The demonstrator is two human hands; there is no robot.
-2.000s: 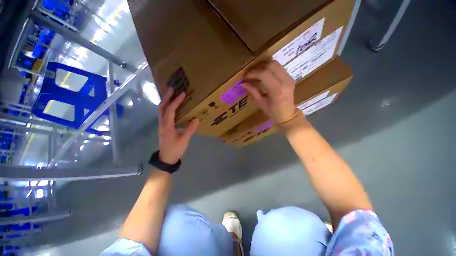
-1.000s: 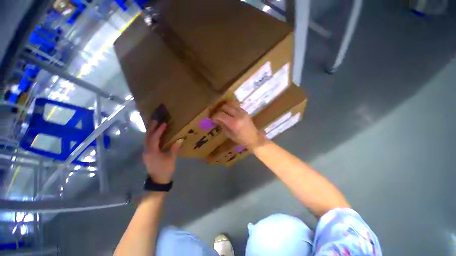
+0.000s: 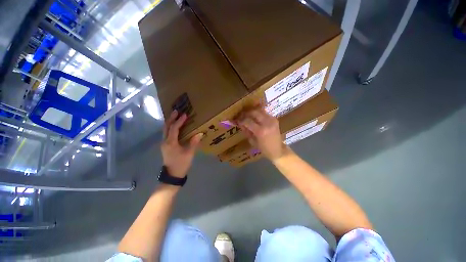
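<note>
A large closed brown carton (image 3: 204, 66) stands in front of me, with black print and white shipping labels (image 3: 299, 89) on its near side. A purple label (image 3: 228, 124) shows as a narrow strip on that side. My left hand (image 3: 179, 140) rests on the carton's near left corner, fingers on the top and thumb on the side. My right hand (image 3: 259, 130) has its bent fingers at the right end of the purple label and hides part of it. Whether the fingertips pinch the label cannot be told.
A second carton (image 3: 306, 115) lies below the first, with white labels and a purple label. A blue plastic frame (image 3: 71, 105) and metal rails (image 3: 66, 188) are at the left. Metal legs (image 3: 391, 41) stand at the upper right on the grey floor.
Less of the purple label shows than two seconds ago; it is now a thin strip at my right fingers. My left hand stays on the corner. The view has shifted.
</note>
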